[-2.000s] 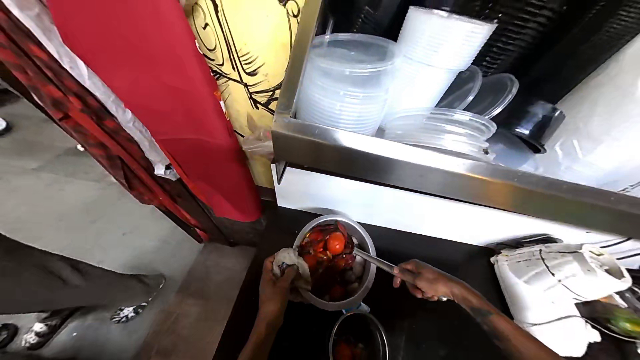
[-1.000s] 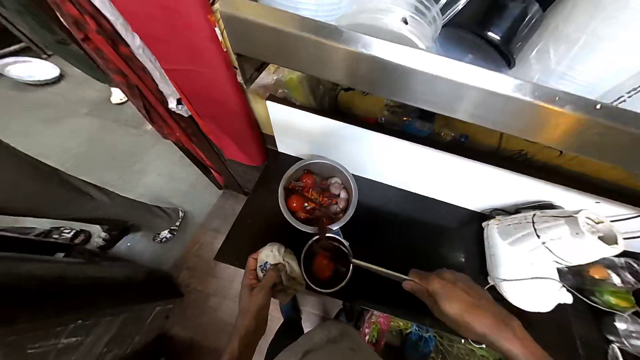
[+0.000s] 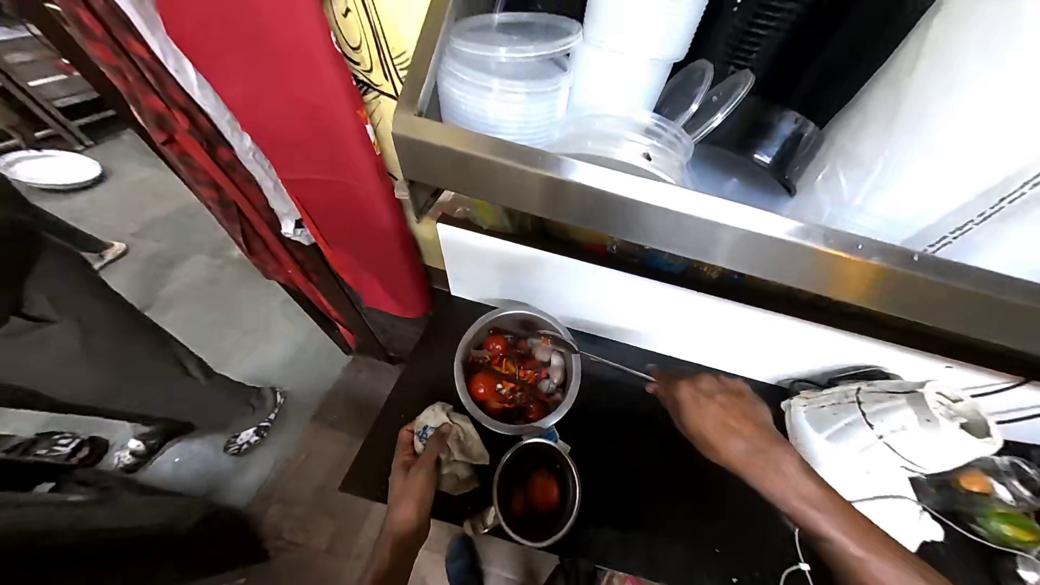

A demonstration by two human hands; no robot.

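Observation:
A round metal bowl (image 3: pixel 466 370) stands on the black counter with tomatoes, red chillies and pale, peeled-looking pieces, perhaps onions or garlic. My right hand (image 3: pixel 715 414) grips the handle of a metal spoon (image 3: pixel 613 365), whose head is at the bowl's right inner side. In front of the bowl stands a metal pot (image 3: pixel 576 496) with a handle, holding dark contents and a tomato. My left hand (image 3: pixel 418 467) pinches a crumpled beige cloth (image 3: pixel 461 447) left of the pot, apart from both vessels.
Above the counter, a steel-edged shelf (image 3: pixel 650 203) holds clear plastic containers (image 3: pixel 505 89) and lids. A white mixer appliance (image 3: pixel 886 431) with a cable stands at right, beside bagged vegetables (image 3: pixel 1003 520). A red cloth (image 3: pixel 301 138) hangs at left; people's legs (image 3: pixel 106 341) are beyond it.
My right hand has moved the spoon from the pot back to the bowl. My left hand, at the bowl's rim two seconds ago, holds the cloth beside the pot.

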